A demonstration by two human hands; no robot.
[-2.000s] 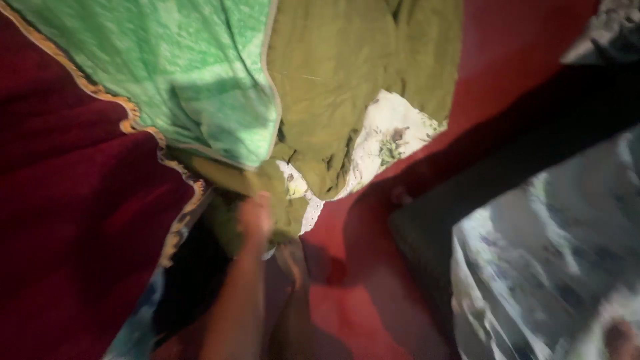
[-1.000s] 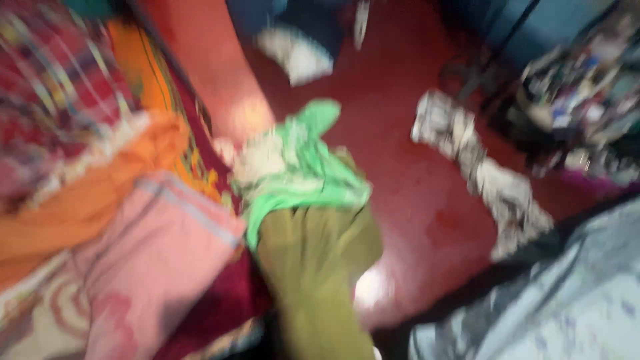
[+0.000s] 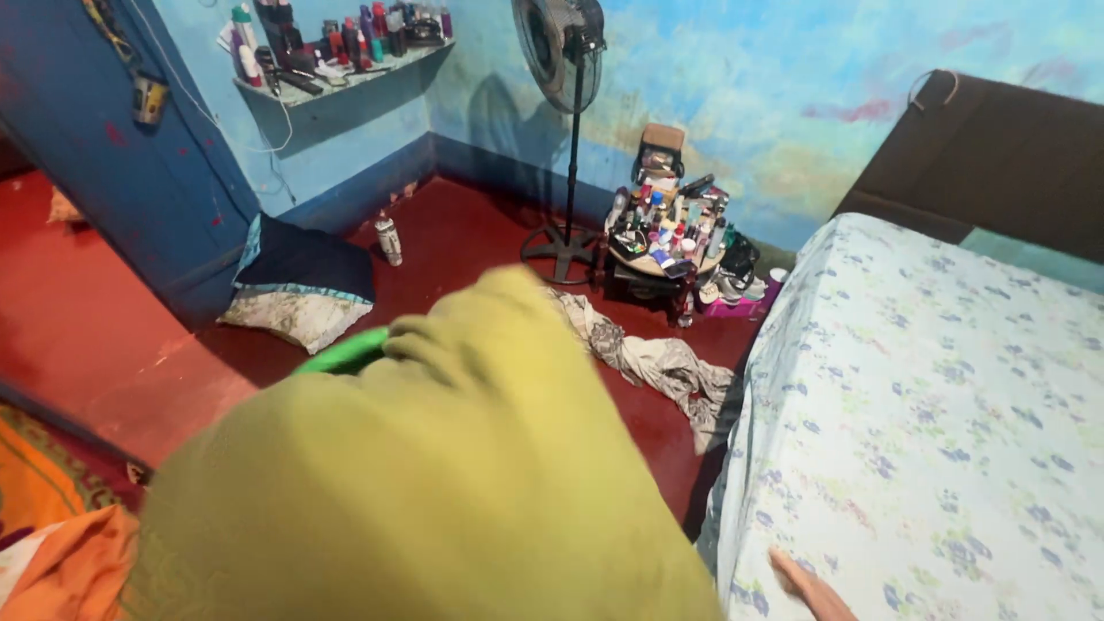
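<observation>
A large olive-green cloth [image 3: 414, 483] is raised close to the camera and fills the lower middle of the view, blurred in places. Behind its upper left edge shows a strip of bright green cloth [image 3: 349, 350]. My left hand is not visible; the olive cloth covers the area where it could be. Part of my right hand [image 3: 800, 580] enters at the bottom right, over the bed's floral sheet [image 3: 914, 431] and to the right of the olive cloth. Only a small part of it shows, so its grip is unclear.
A crumpled patterned cloth [image 3: 664, 362] lies on the red floor, near a round table [image 3: 655, 263] crowded with bottles. A pedestal fan [image 3: 573, 155], a can [image 3: 389, 240] and a dark pillow [image 3: 306, 263] stand or lie farther off. Orange fabric [image 3: 73, 561] is at lower left.
The olive cloth has come up close to the camera from lower down and hides more of the floor. The view has tilted up towards the walls.
</observation>
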